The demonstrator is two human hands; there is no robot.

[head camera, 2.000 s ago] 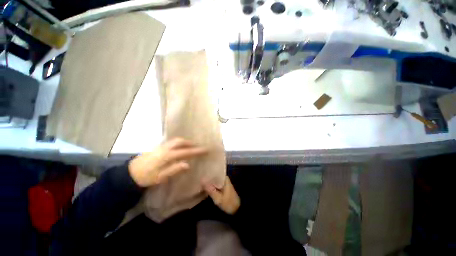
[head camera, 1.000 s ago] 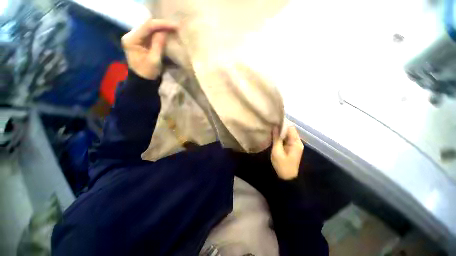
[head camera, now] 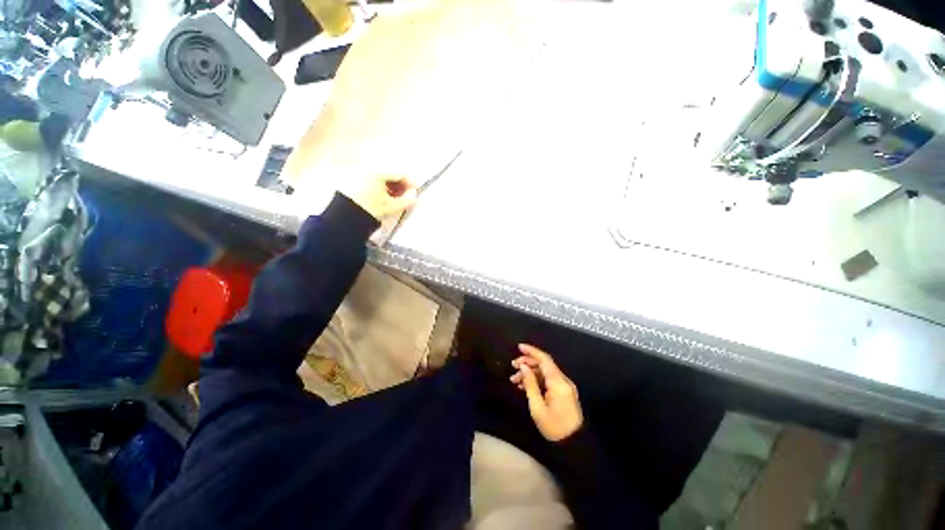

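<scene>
A large beige cloth panel (head camera: 414,83) lies on the white table, washed out by bright light. My left hand (head camera: 385,197) is at its near corner by the table's front edge, fingers pinched on the cloth edge, which lifts a little with a dark line beside it. My right hand (head camera: 549,393) is over my lap, below the table edge, fingers half curled and apart, holding nothing visible. More beige cloth (head camera: 389,321) hangs below the table edge beside my left sleeve. The white sewing machine head (head camera: 860,93) stands at the right, its needle area (head camera: 777,186) away from both hands.
A small brown tab (head camera: 859,265) lies on the machine bed. A grey machine part with a round vent (head camera: 207,67) and a dark flat object (head camera: 321,64) are at the table's back left. A red object (head camera: 207,311) is below left. Brown strips (head camera: 788,481) lie below right.
The cloth piece stretched between both hands is no longer held up. My left hand has moved onto the table to the large panel. My right hand has let go and lowered. The view has shifted.
</scene>
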